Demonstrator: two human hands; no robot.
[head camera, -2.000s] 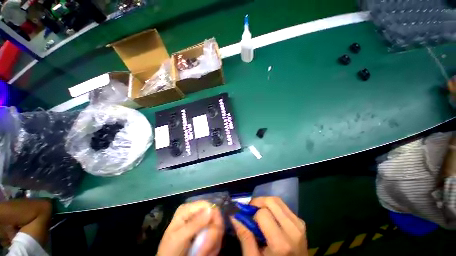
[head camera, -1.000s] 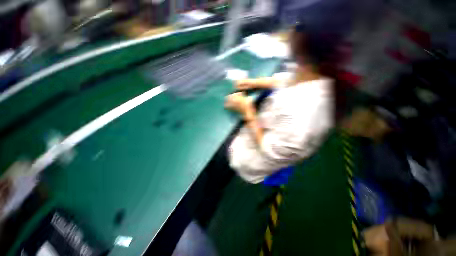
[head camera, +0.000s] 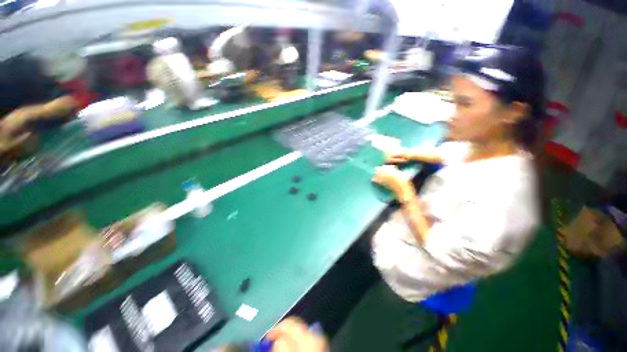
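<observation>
My right hand (head camera: 297, 337) is at the bottom edge, blurred and cut off. Blue parts show on both sides of its fingers; they look like the handles of the blue cutters (head camera: 262, 346), whose jaws are out of sight. A blurred sliver of skin at the bottom edge, left of it, seems to be my left hand (head camera: 232, 348); its grip is hidden. The black assembly fixture (head camera: 196, 330) lies on the green bench at the lower left. A small dark part (head camera: 245, 284) and a white strip (head camera: 247, 312) lie to its right.
Open cartons (head camera: 58, 251) stand behind the fixture, with a blue-tipped bottle (head camera: 199, 201) beyond. Several loose black parts (head camera: 294, 190) lie before a blister tray (head camera: 326, 139). A seated person (head camera: 467, 213) works at the right; other people are across the line. A plastic bag (head camera: 31, 323) is lower left.
The view has swung right and up from the fixture towards the seated person. My hands, fully seen earlier with the blue cutters in the right, now show only at the bottom edge.
</observation>
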